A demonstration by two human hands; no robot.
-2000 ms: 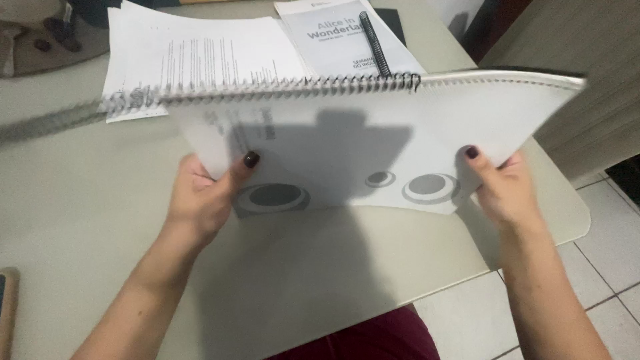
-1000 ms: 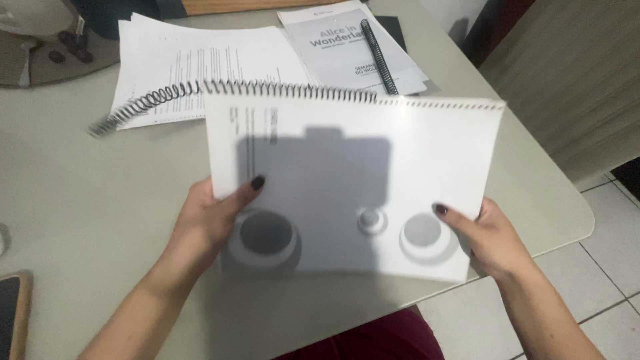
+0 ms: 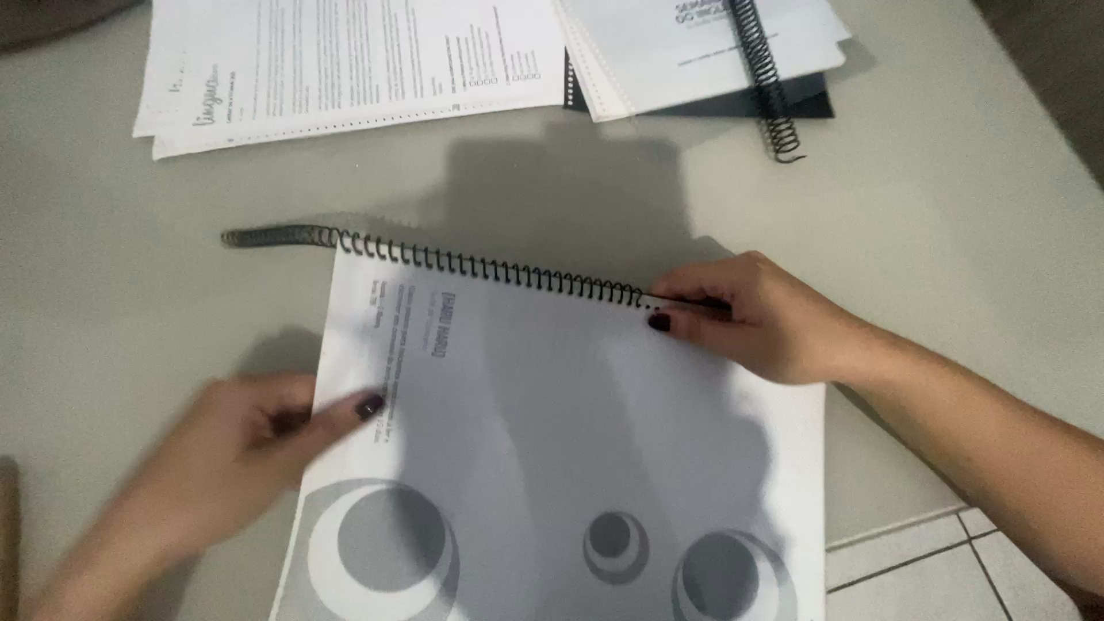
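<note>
A stack of white printed sheets [image 3: 552,414] with grey circle designs lies tilted low in the view. A black plastic spiral binding coil [image 3: 492,269] runs through the holes of its upper edge, from the left corner to near my right hand, and its loose end sticks out past the left corner. My left hand [image 3: 259,431] grips the left edge of the stack, thumb on top. My right hand [image 3: 750,319] pinches the upper edge just beyond the coil's right end, thumb on top and fingers behind. A shadow covers much of the top page.
Loose punched printed sheets [image 3: 345,69] lie at the back left of the table [image 3: 112,302]. Beside them are more sheets [image 3: 664,69], a black cover [image 3: 811,97] and another black coil [image 3: 763,78]. The table's edge and a tiled floor [image 3: 914,561] show at lower right.
My right hand has moved from the stack's lower right side up to its punched edge. The coil now reaches farther right along that edge. The view has come closer to the stack.
</note>
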